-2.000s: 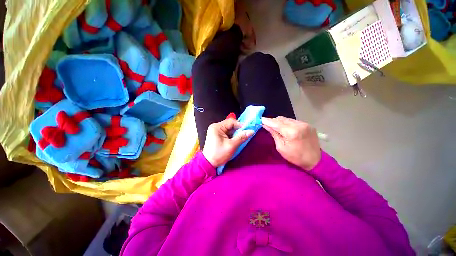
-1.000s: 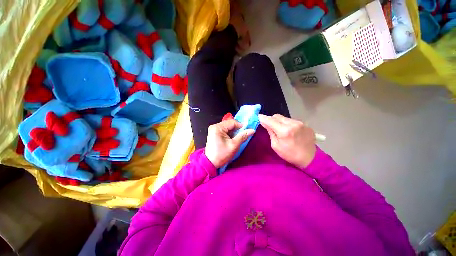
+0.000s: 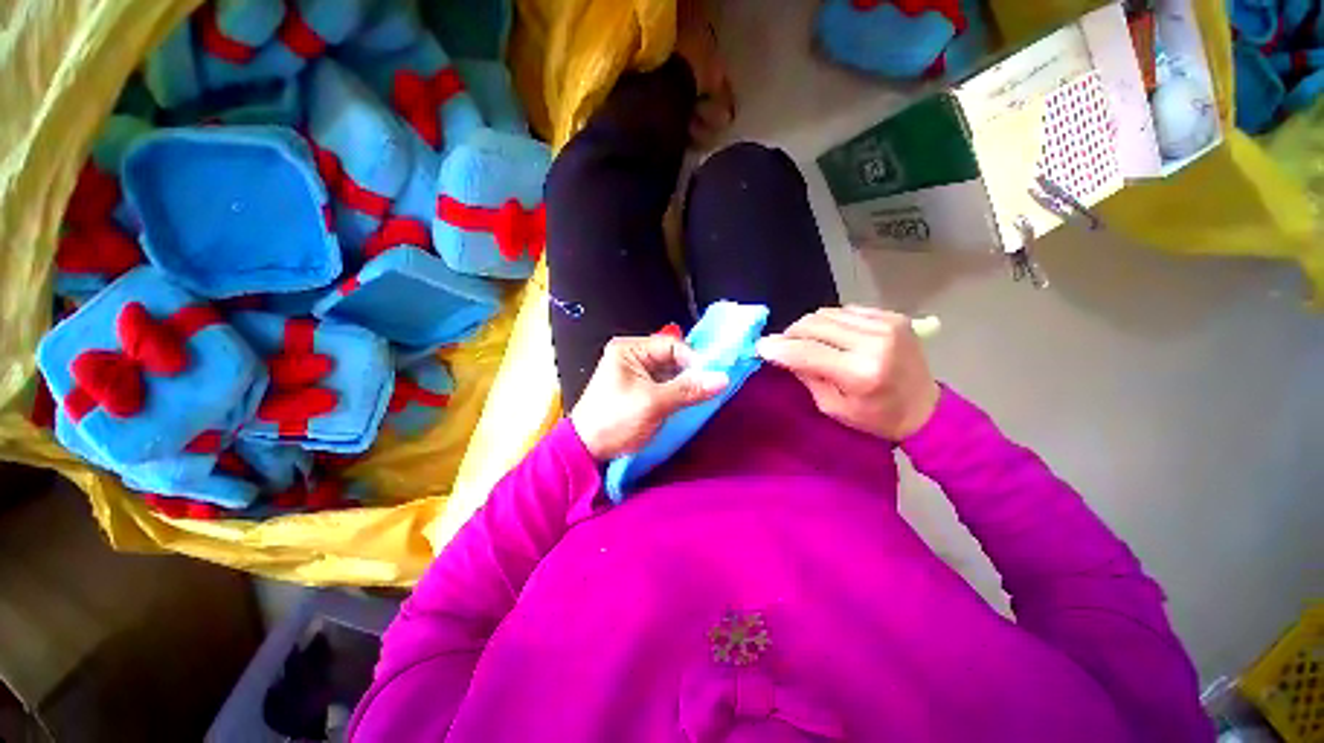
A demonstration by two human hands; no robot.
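Observation:
A light-blue plush gift-box piece (image 3: 680,425) lies over my lap, its paler edge pointing up and forward, with a little red showing by my left fingers. My left hand (image 3: 639,393) pinches the piece from the left. My right hand (image 3: 857,369) is at the piece's upper right edge, thumb and fingertips together. A needle is too small to make out there. A short cream stick-like tool (image 3: 925,327) pokes out beside my right hand.
A yellow sack (image 3: 479,479) full of blue plush pieces stands at left. An open white-and-green supply box (image 3: 929,177) is at upper right, with a dotted card (image 3: 1077,134) and small scissors (image 3: 1064,200). Another yellow sack (image 3: 1234,196) lies behind it.
My right hand has risen slightly, its wrist turned more to the side. More of the blue piece shows below my left hand. The view has shifted a little.

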